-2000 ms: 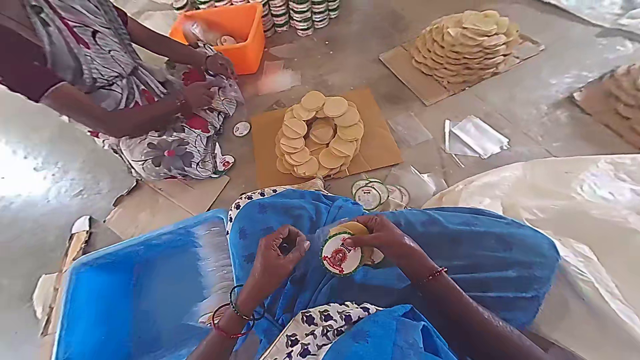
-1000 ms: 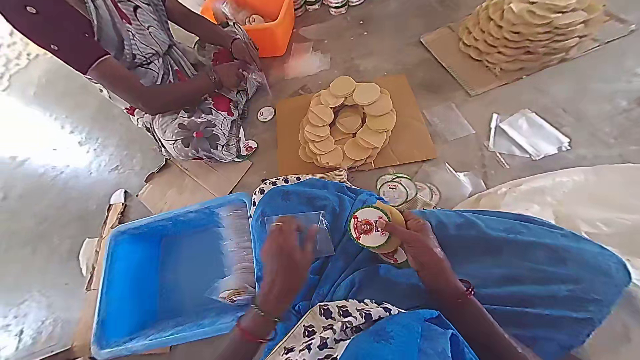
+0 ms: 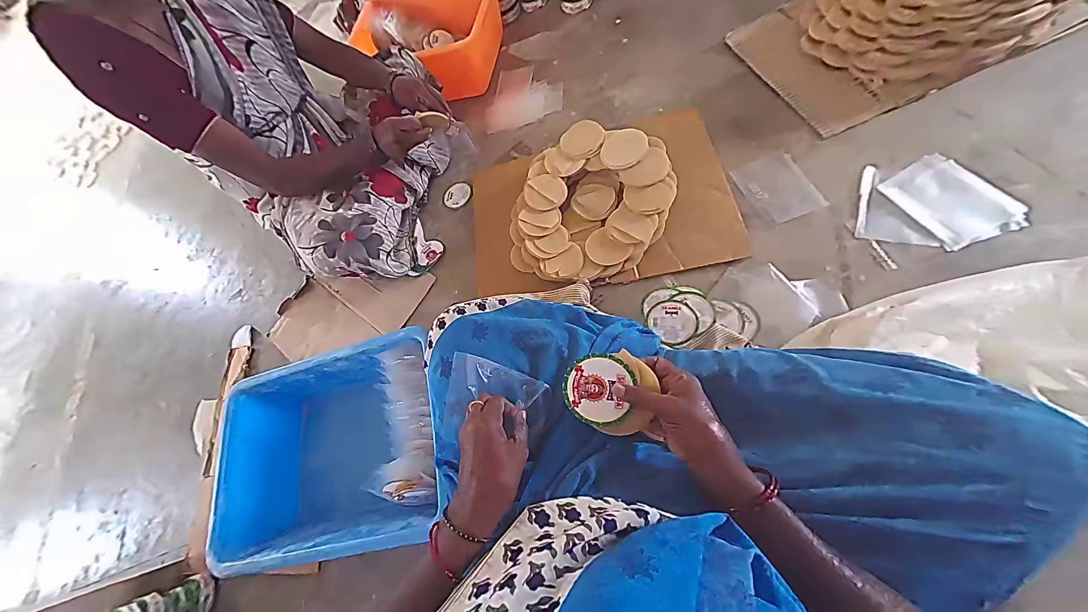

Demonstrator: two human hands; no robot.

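Note:
Over my lap, my left hand holds a clear plastic bag by its lower part. My right hand grips a few thin pale discs with a round printed label on top, its edge green. Just right of the bag sits the label, apart from it. Filled clear packets stand in a row along the right side of the blue plastic tub. More round labels lie on the floor beyond my knees, near a ring of stacked pale discs on cardboard.
A co-worker sits at the upper left, holding a disc and a bag, beside an orange plastic tub. Empty clear bags lie on the floor at right. Another pile of discs rests on cardboard at the upper right.
A clear bag, not plain in my left hand two seconds ago, now shows in its fingers. My right hand keeps the label and discs. The co-worker's hands now show a pale disc.

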